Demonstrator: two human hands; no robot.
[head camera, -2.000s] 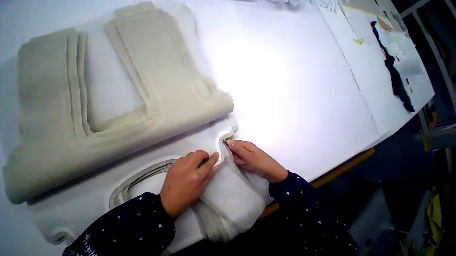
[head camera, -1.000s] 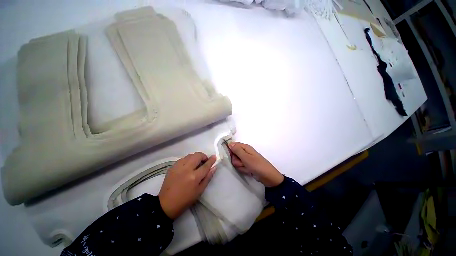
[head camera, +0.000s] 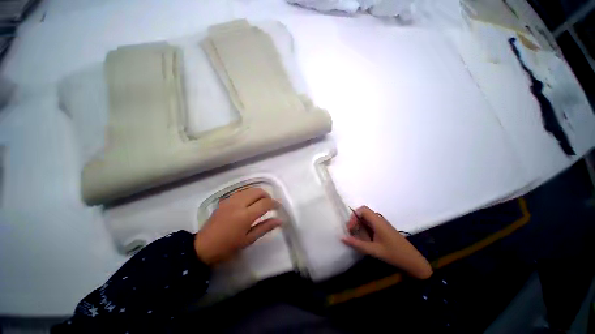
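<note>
A stack of cream garment panels lies before me, its whitish near part (head camera: 323, 215) flat with a U-shaped neckline edge and curved armhole edges bordered in white. Its beige folded-back part (head camera: 274, 134) forms a thick roll with two upright straps beyond my hands. My left hand (head camera: 238, 225) rests over the neckline opening, fingers slightly apart, holding nothing visible. My right hand (head camera: 385, 241) is at the right side edge of the panels, fingers closed around small dark snips (head camera: 356, 214); only a thin pointed tip shows, the rest is hidden by the fingers.
The white-covered table (head camera: 417, 130) curves away to the right, its near edge below my right hand. A long ragged dark fabric scrap (head camera: 545, 101) lies at the far right. A crumpled white heap (head camera: 365, 6) is at the far side. A yellow-orange line (head camera: 483, 238) shows below the table edge.
Both hands have left the armhole curve. My left hand now lies over the neckline; my right hand is lower along the side edge. The bunched near panels are spread flatter. The view has shifted.
</note>
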